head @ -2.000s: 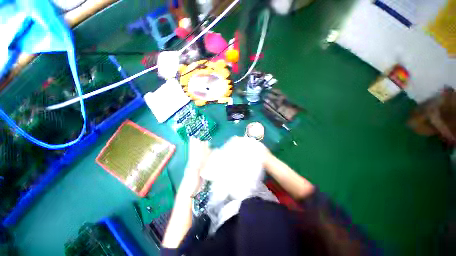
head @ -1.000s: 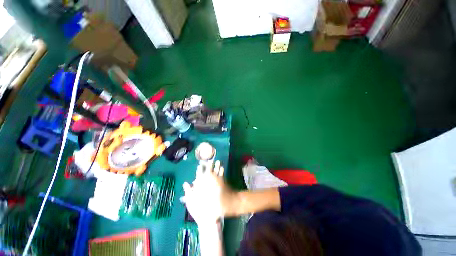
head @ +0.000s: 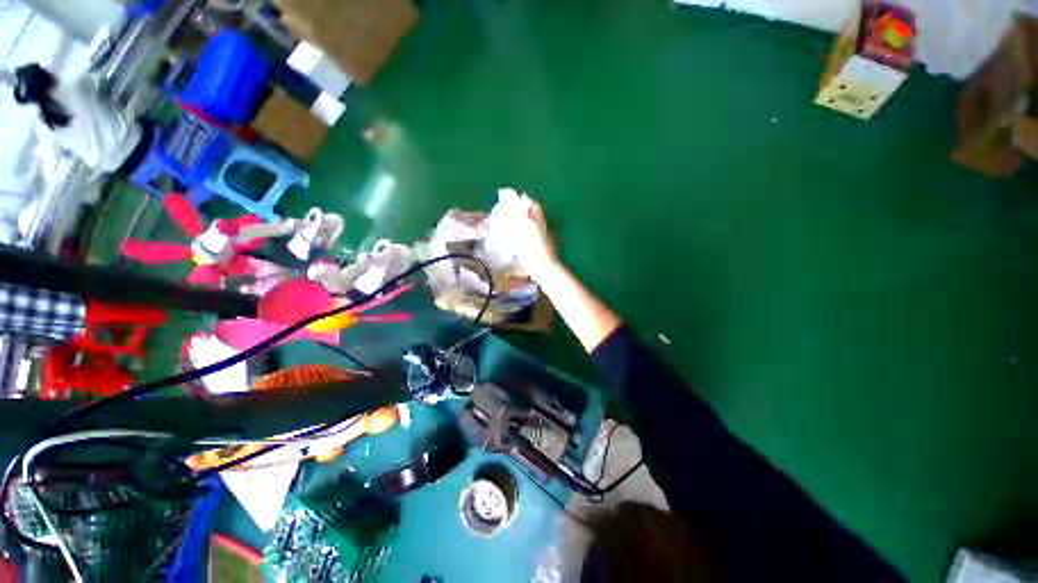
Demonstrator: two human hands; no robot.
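My right hand (head: 533, 241) is stretched out far forward at the top centre, over an open cardboard box (head: 524, 310) beyond the bench end. It is closed on a white crumpled thing (head: 503, 223), whose exact kind is unclear in the glare. Pale crumpled material shows in the box. My left hand is not in view.
On the green bench (head: 444, 526) are a round spool (head: 488, 502), a small black fan (head: 423, 465), a dark boxy device (head: 518, 424) with a cable, and green circuit boards (head: 313, 535). Pink-bladed fans (head: 298, 310), stools and a person (head: 85, 114) are at the left.
My right hand has moved from above the bench near the spool out to the cardboard box. My left hand has left the picture. The view has shifted towards the bench end and floor.
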